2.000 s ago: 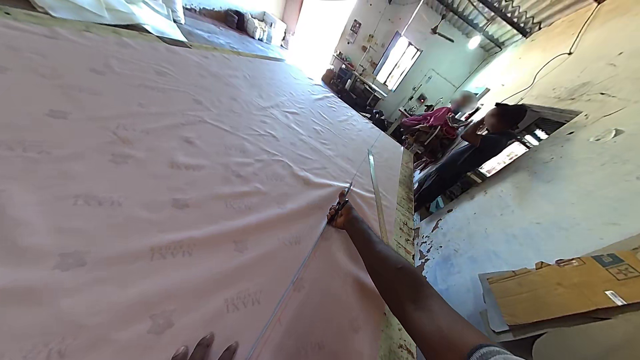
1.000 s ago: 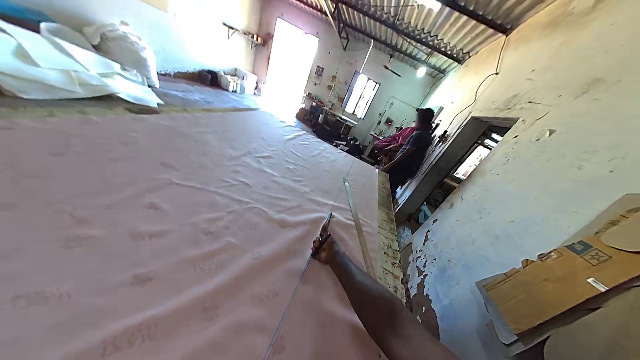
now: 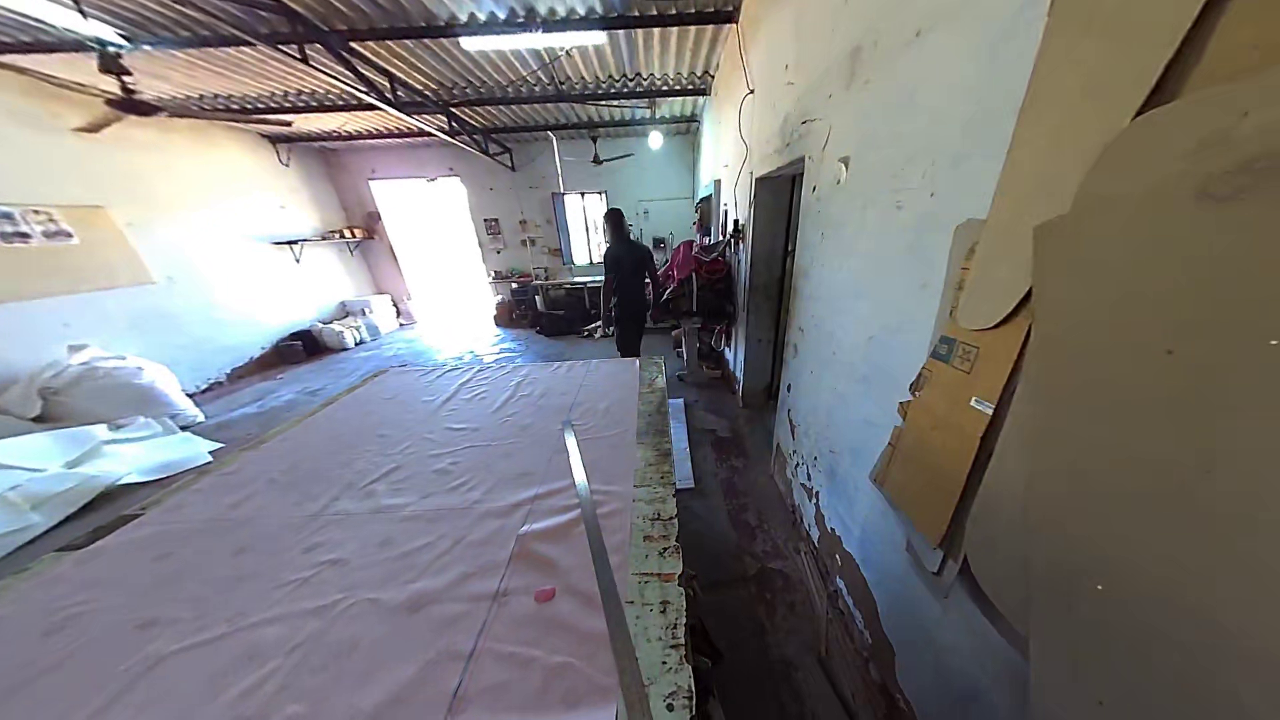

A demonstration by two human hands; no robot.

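Neither my left hand nor my right hand shows in the head view now. Pink fabric (image 3: pixel 330 530) lies spread over a long table, wrinkled in places. A cut or dark line (image 3: pixel 485 630) runs through it from the bottom toward the far end. To the right of that line, a long metal straightedge (image 3: pixel 595 540) rests lengthwise on the fabric near the table's right edge (image 3: pixel 660 600). A small red piece (image 3: pixel 544 594) lies on the fabric between the line and the straightedge. The scissors are not visible.
Beyond the table's far end a person (image 3: pixel 630 280) stands on the floor. A peeling wall (image 3: pixel 870 300) with a doorway (image 3: pixel 772 285) and hanging cardboard (image 3: pixel 945 430) borders the narrow aisle at right. White sheets (image 3: pixel 90 465) and a white sack (image 3: pixel 110 385) lie at left.
The right hand and the tool in it have gone out of view. The view has swung up and levelled. Of the people at the far end, one now stands farther from the wall.
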